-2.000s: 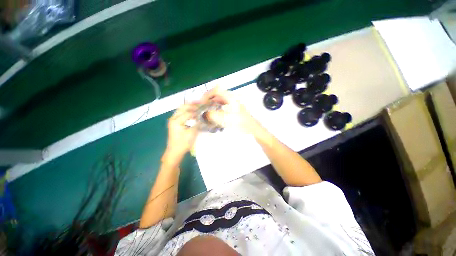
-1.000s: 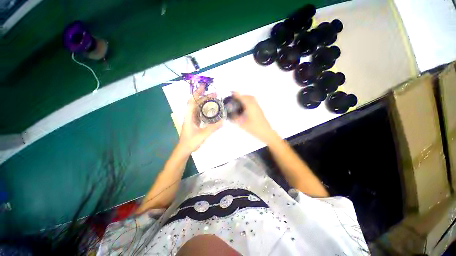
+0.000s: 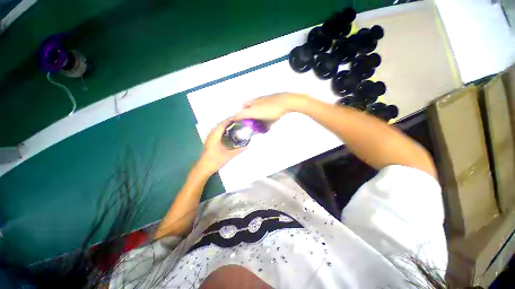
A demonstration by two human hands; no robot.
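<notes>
My left hand (image 3: pixel 217 148) holds a round unit (image 3: pixel 237 135) with a dark and silver ring body, above the white sheet (image 3: pixel 254 165). Purple shows at the unit's right side. My right hand (image 3: pixel 270 108) is closed over the unit's upper right side, its forearm reaching across the sheet from the right. My fingers hide part of the unit. Several glossy black collars (image 3: pixel 326 65) stand grouped on the sheet to the right of my hands.
Another purple unit (image 3: pixel 55 55) with a pale wire lies on the green belt (image 3: pixel 141 45) at upper left. A pale rail (image 3: pixel 164 82) edges the belt. Cardboard cartons (image 3: pixel 466 163) stand at the right. A black bin (image 3: pixel 324 178) sits below the bench edge.
The purple part, earlier above my left hand at the sheet's top edge, now shows at the ring body between my hands. The dark part in my right hand is no longer visible. The belt's purple unit appears farther left.
</notes>
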